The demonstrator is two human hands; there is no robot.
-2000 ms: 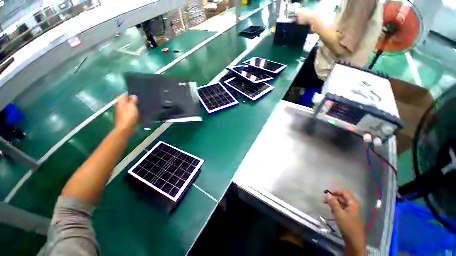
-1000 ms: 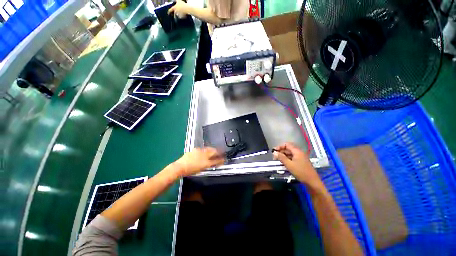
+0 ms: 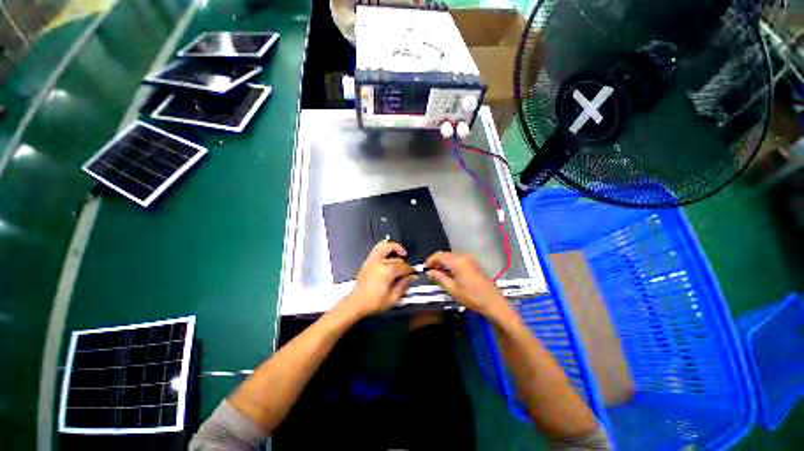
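A solar panel (image 3: 353,225) lies black back up on the grey metal test stand (image 3: 331,158), near its front edge. My left hand (image 3: 383,277) is over the panel's near edge, its fingers closed on the panel's thin black lead. My right hand (image 3: 460,277) is just right of it, its fingertips closed on a small light connector (image 3: 420,268) between the hands. Whether the two ends are joined is too small to tell. The bench meter (image 3: 414,70) stands at the back with lit digits. Its red and blue test leads (image 3: 480,183) run down the right side towards my right hand.
Several solar panels (image 3: 145,163) lie on the green bench (image 3: 238,220) at left, one more (image 3: 128,377) at the near left. A black pedestal fan (image 3: 589,108) stands at right above a blue plastic crate (image 3: 696,299) with cardboard inside. A cardboard box (image 3: 489,53) is behind the meter.
The panel carried in my left hand now lies face down on the test stand. My left hand has moved right to its lead, and both hands have come together. The view has turned right and down.
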